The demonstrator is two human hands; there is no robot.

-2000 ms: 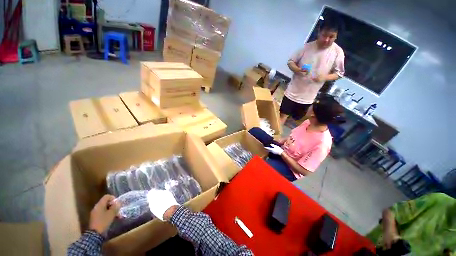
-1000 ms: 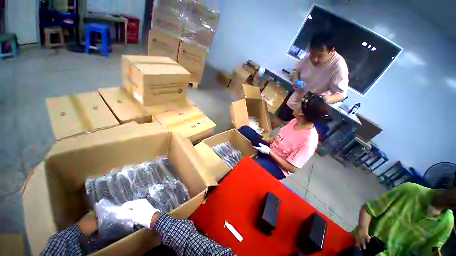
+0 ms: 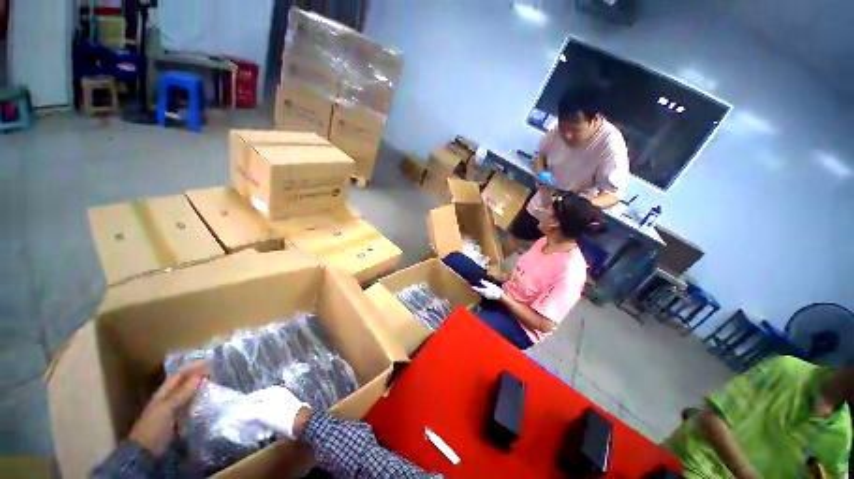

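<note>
The open packing carton point(image 3: 360, 327) stands in front of me, with a row of bagged housings point(image 3: 281, 351) in shiny clear film inside. My left hand point(image 3: 169, 404), bare, is at the left side of a bagged housing point(image 3: 211, 416) near the carton's front, its fingers extended and touching the film. My right hand point(image 3: 272, 412), in a white glove, lies on the film at the other side, its fingertips partly lost against it. Black housings point(image 3: 508, 409) stand on the red table point(image 3: 459, 374) at the right, with a slim white stick point(image 3: 442, 445) beside them.
Closed cartons point(image 3: 290, 173) are stacked beyond the open one. A second packing carton point(image 3: 426, 290) is beside a seated person in pink point(image 3: 548, 285). Another person point(image 3: 582, 159) stands behind. A person in green point(image 3: 773, 421) is at the right edge.
Since two seconds ago, the bagged housing has gone lower toward the carton's front. My left hand has opened from a grip on the film's end. The camera view has shifted.
</note>
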